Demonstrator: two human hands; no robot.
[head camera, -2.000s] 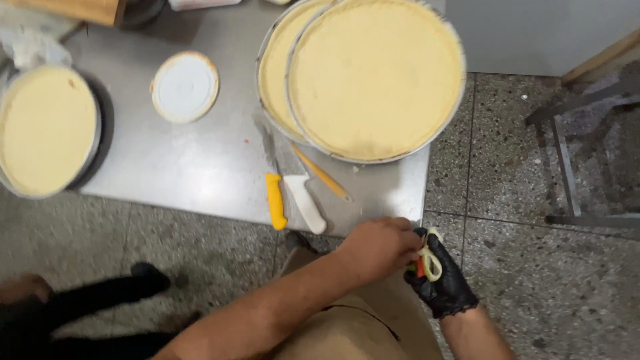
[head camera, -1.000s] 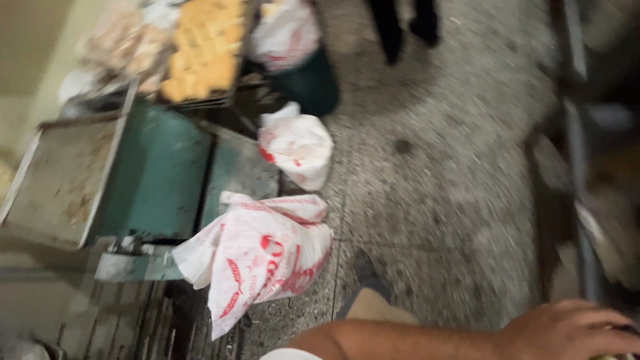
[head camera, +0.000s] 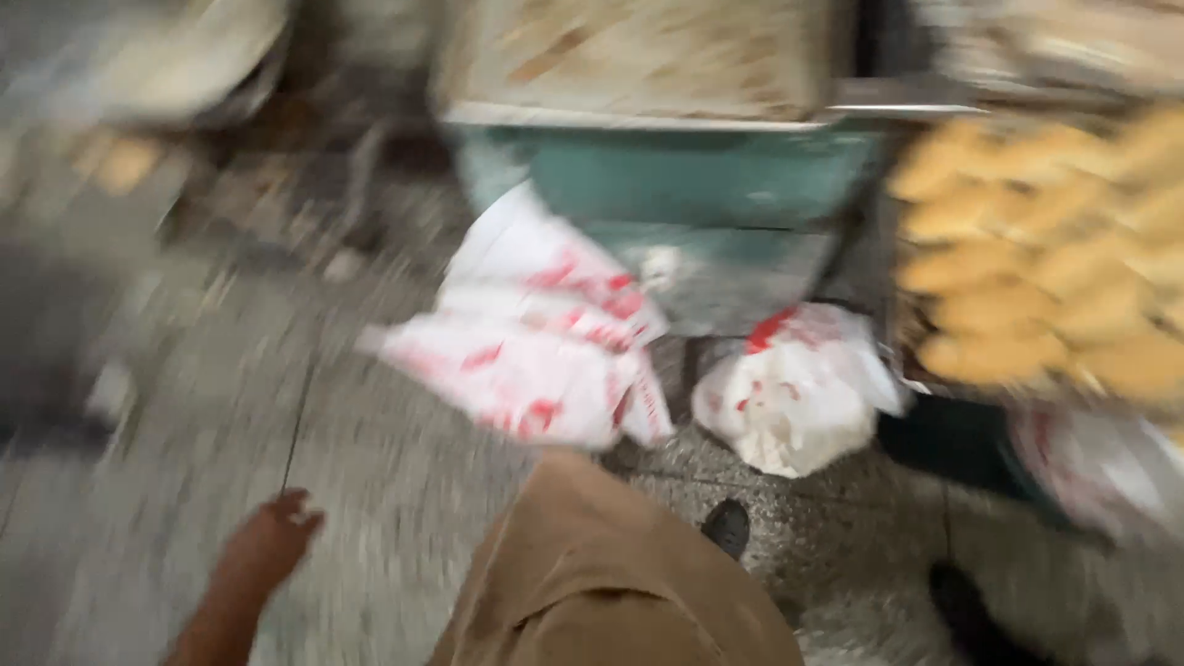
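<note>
My left hand (head camera: 271, 539), bare and blurred by motion, hangs over the floor at the lower left. Its fingers are slightly apart, and nothing shows in it. My right hand is out of view. A crumpled white sack with red print (head camera: 527, 361) lies beyond my knee, against a green metal unit (head camera: 684, 180). To its right a rounded white plastic bag with red print (head camera: 795, 407) rests on the floor.
Golden baked pieces (head camera: 1017, 268) fill a rack or tray at the right, above a dark green bin (head camera: 962, 449) with a bag in it. A flat metal tray (head camera: 638, 111) tops the green unit. Another person's dark shoe (head camera: 953, 592) is at the lower right.
The view has swung away from the table with the pastry-lined pans. My hands, together two seconds ago, are apart; the left is over the floor and the gloved right has left the view.
</note>
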